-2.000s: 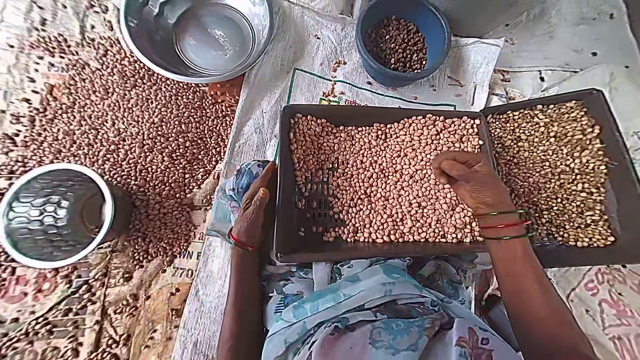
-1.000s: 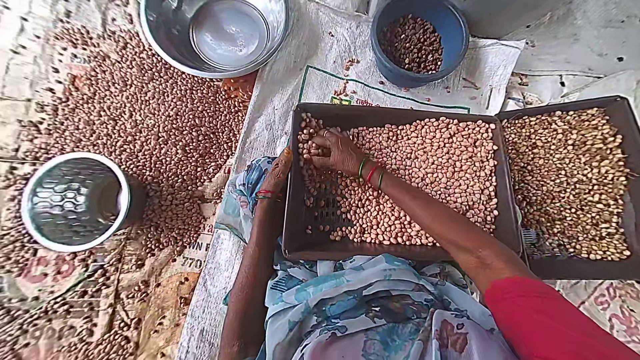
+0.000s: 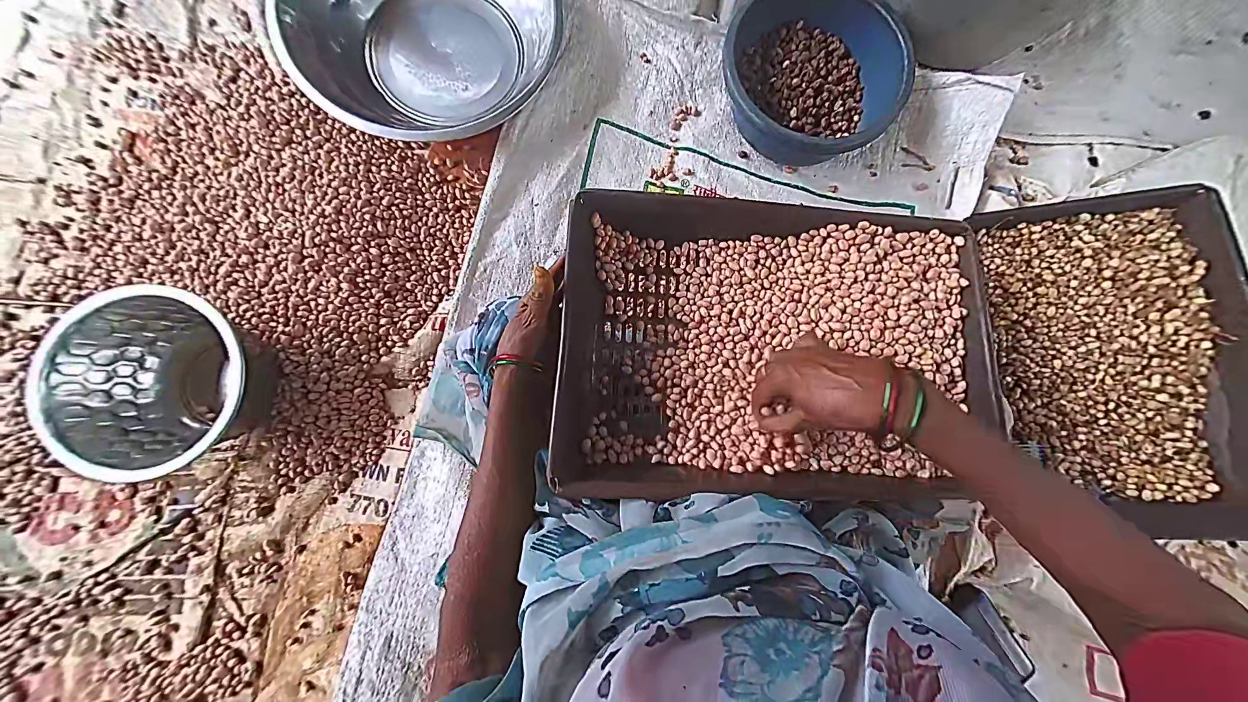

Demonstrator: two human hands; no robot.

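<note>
A dark plastic tray [image 3: 770, 485] with a slotted bottom lies across my lap, holding pale pinkish nuts or beans [image 3: 829, 283]. My left hand [image 3: 531, 317] grips the tray's left wall, its thumb up and its fingers partly hidden behind the wall. Over the nuts, right of the tray's middle, is my right hand [image 3: 819, 390] with its fingers curled in; whether anything is inside them cannot be seen. Slots of the bottom show on the tray's left side. A second dark tray [image 3: 1209, 224] touches the first on the right and holds smaller yellow-brown pieces [image 3: 1102, 361].
A blue plastic bowl [image 3: 814, 146] with dark brown pieces stands behind the tray. At the upper left is a wide steel basin [image 3: 444, 63]. A steel pot [image 3: 136, 385] lies tilted at the left, beside reddish-brown nuts or beans [image 3: 283, 224] spread on printed sacks.
My right hand has moved from the tray's upper left corner to right of its middle. More of the slotted bottom shows at the left. My left hand stays at the left wall.
</note>
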